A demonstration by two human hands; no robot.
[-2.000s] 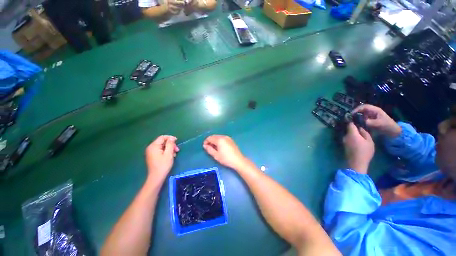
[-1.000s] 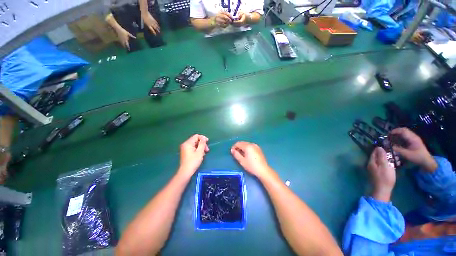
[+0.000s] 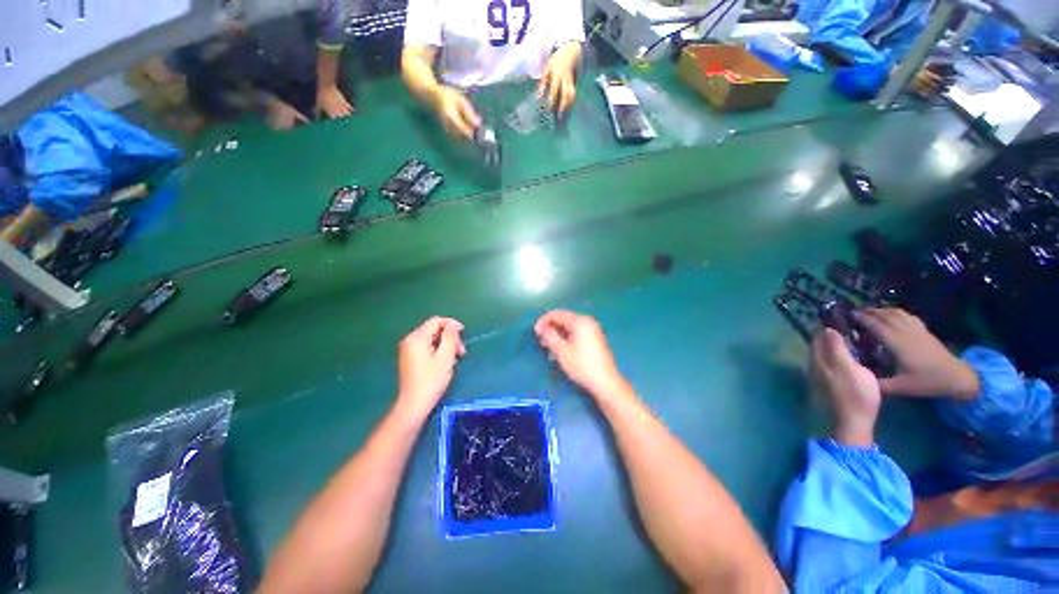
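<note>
A small bright blue bin [image 3: 445,522] stands in front of me, full of small dark plastic parts [image 3: 499,464]. My left hand [image 3: 427,357] rests on the green bench just beyond the bin's left side, fingers curled. My right hand [image 3: 575,348] rests beyond the bin's right side, fingers curled, thumb near the index finger. The hands are apart with bench between them. No phone is seen in either hand. Whether a tiny part is between the fingertips cannot be told.
A zip-lock bag of black parts [image 3: 186,511] lies left of the bin. Several phone units [image 3: 258,295] lie at left. A neighbour in blue sleeves [image 3: 854,499] handles a dark part by black housings [image 3: 854,279] at right. Across stand a person in white [image 3: 494,46] and a cardboard box [image 3: 732,79].
My hands have stayed in nearly the same place beyond the bin. The view has shifted. The person across has moved their hands apart, one now at a dark device on the bench.
</note>
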